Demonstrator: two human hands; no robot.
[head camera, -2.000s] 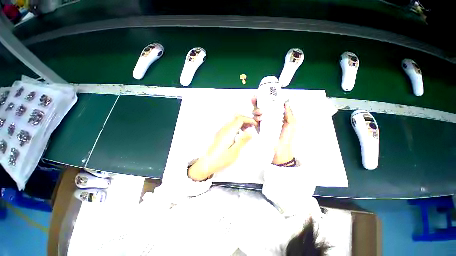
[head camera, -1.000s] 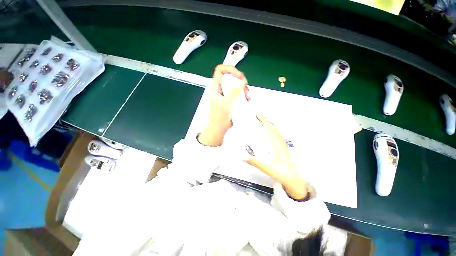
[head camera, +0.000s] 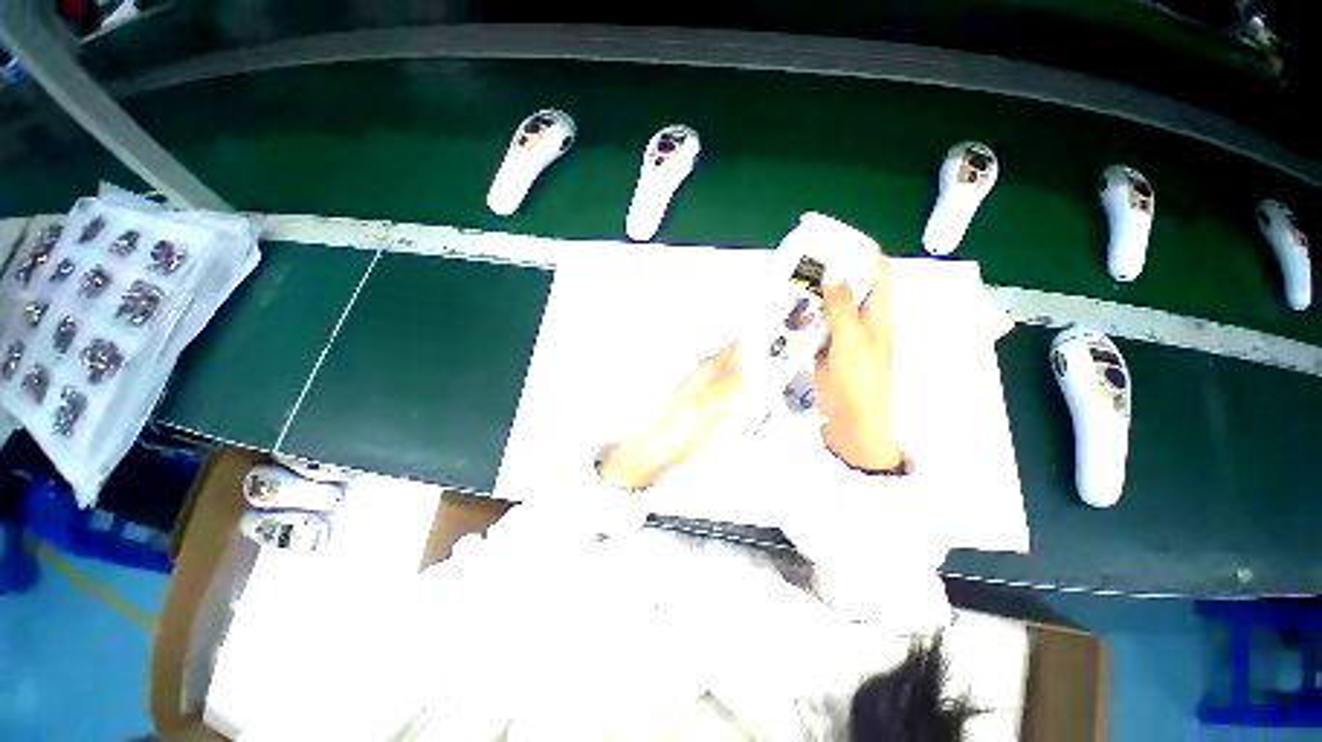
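A white handheld device (head camera: 797, 307) is held up over the white work mat (head camera: 595, 348), its dark display and buttons facing up. My right hand (head camera: 855, 363) is around its right side, with fingers on the face near the display. My left hand (head camera: 689, 420) holds its lower end from the left; the fingertips there are washed out by glare. A small bluish mark shows beside the device near my right hand.
Several white devices lie spaced on the green conveyor belt (head camera: 797, 116). Another device (head camera: 1098, 420) lies on the bench at right. Bagged metallic parts (head camera: 109, 312) are at left. An open carton (head camera: 189, 609) below holds two visible devices (head camera: 297, 489).
The hands have come together at the mat's middle, and the held device now shows its display side. Compared with two seconds ago, the belt devices sit differently and the view has shifted.
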